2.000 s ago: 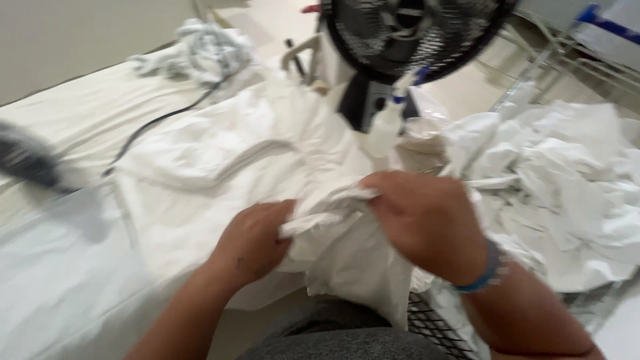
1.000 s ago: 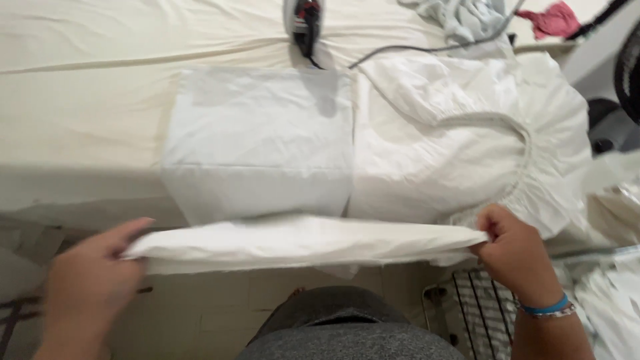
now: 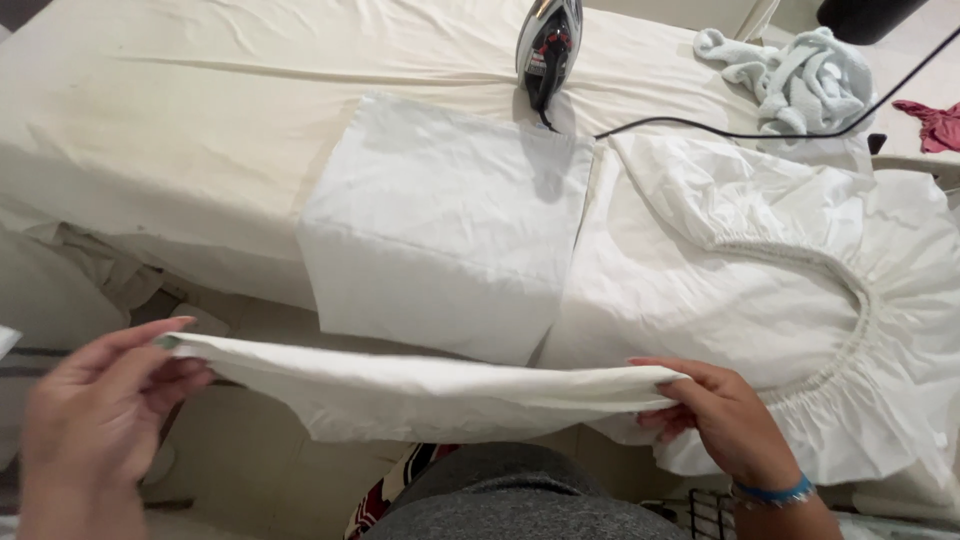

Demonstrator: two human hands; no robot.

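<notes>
A folded white cloth is stretched between my two hands, in front of my body. My left hand pinches its left end between thumb and fingers; my right hand pinches its right end. Beyond it, a flat white fabric piece lies over the padded table's near edge. To its right spreads a white fitted sheet with a gathered elastic edge. A clothes iron stands behind the flat piece, its black cord running right.
The long table wears a cream cover. A crumpled pale towel lies at the back right, with a red cloth farther right. The iron's cord crosses the back. A black wire rack shows at the lower right.
Two seconds ago my hands were close together, gripping bunched white cloth; now they are wide apart with the cloth stretched between them. The view has swung left from the fan.
</notes>
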